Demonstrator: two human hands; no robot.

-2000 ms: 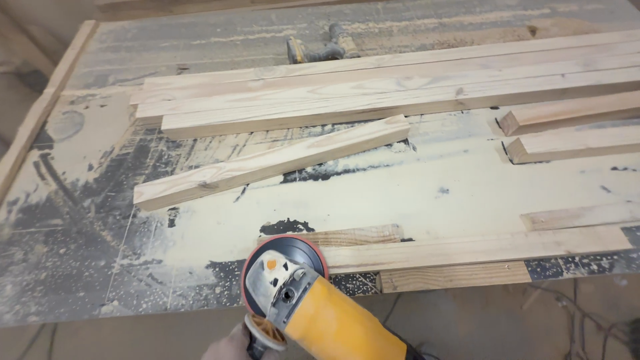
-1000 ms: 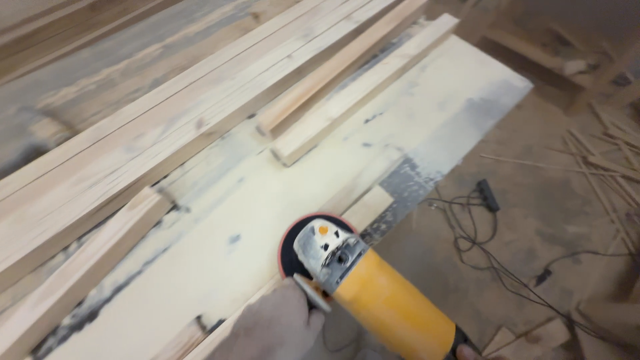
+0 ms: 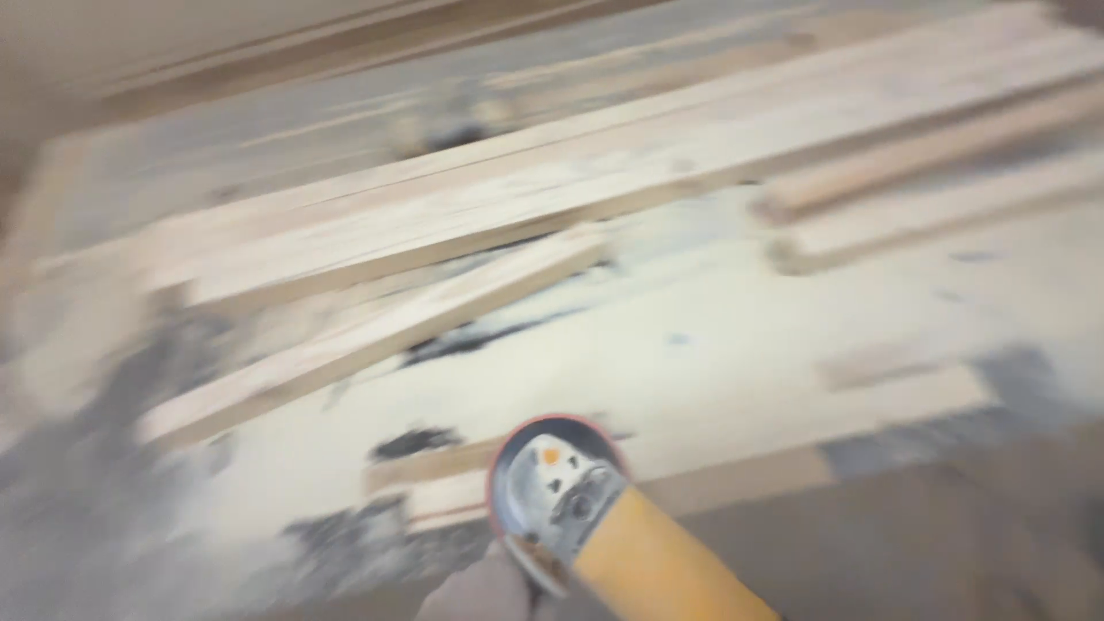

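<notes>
A yellow angle grinder (image 3: 664, 561) with a round red-edged disc lies across the near edge of the workbench. My left hand (image 3: 483, 591) grips its side handle at the bottom of the view, partly cut off. My right hand is out of frame, beyond the grinder's body. The disc is over a pale wooden strip (image 3: 444, 500) near the bench edge; blur hides whether they touch. Behind it, a short squared wooden piece (image 3: 379, 336) lies at a slant on the dusty bench.
Long wooden boards (image 3: 552, 185) lie side by side across the workbench (image 3: 690, 379). Two more wooden pieces (image 3: 940, 216) are at the right. A blurred dark object (image 3: 457, 129) sits behind the boards. The floor (image 3: 862, 552) shows past the near edge.
The view swung right, then back left. In the frame from one second ago the disc was farther right along the near edge; now it is over the strip's left part.
</notes>
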